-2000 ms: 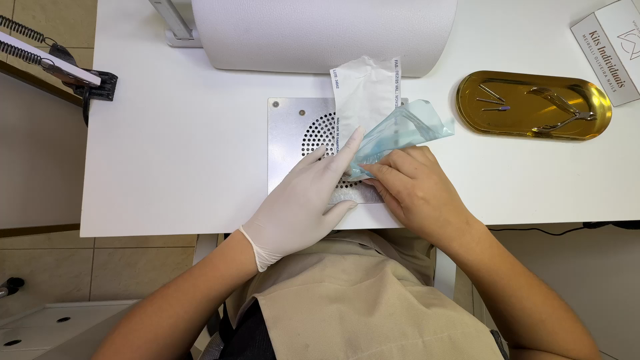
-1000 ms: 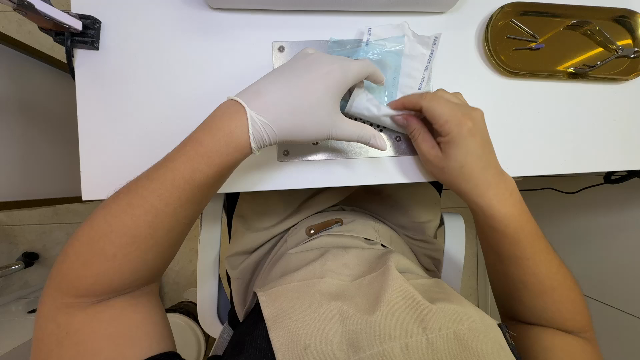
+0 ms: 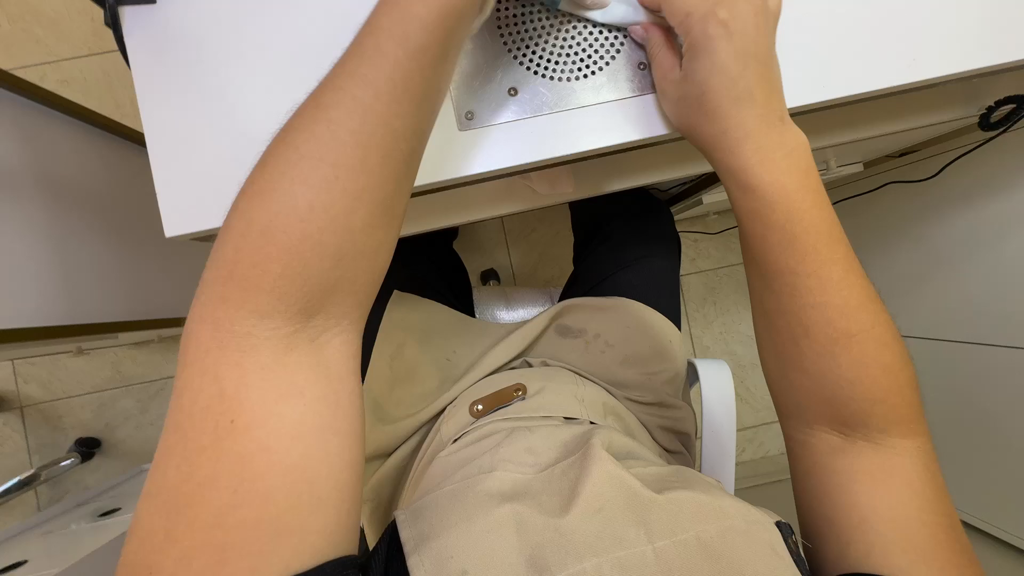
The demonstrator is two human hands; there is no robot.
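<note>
At the top edge, a strip of the white and pale blue sterilization pouch shows over the perforated metal plate. My right hand, bare, pinches the pouch's right end between thumb and fingers. Of my left hand, in a pale glove, only a fingertip at the pouch and a bit of the cuff show; the rest is cut off by the top of the view, so its grip cannot be made out. Most of the pouch lies out of view too.
The white table's front edge runs across below the plate. A beige apron with a leather tab covers my lap, with a white chair armrest beside it. A black cable hangs under the table at right.
The view has tipped down strongly, so the hands now sit at the top edge. From two seconds ago to one second ago, my right hand took hold of the pouch's white lower edge.
</note>
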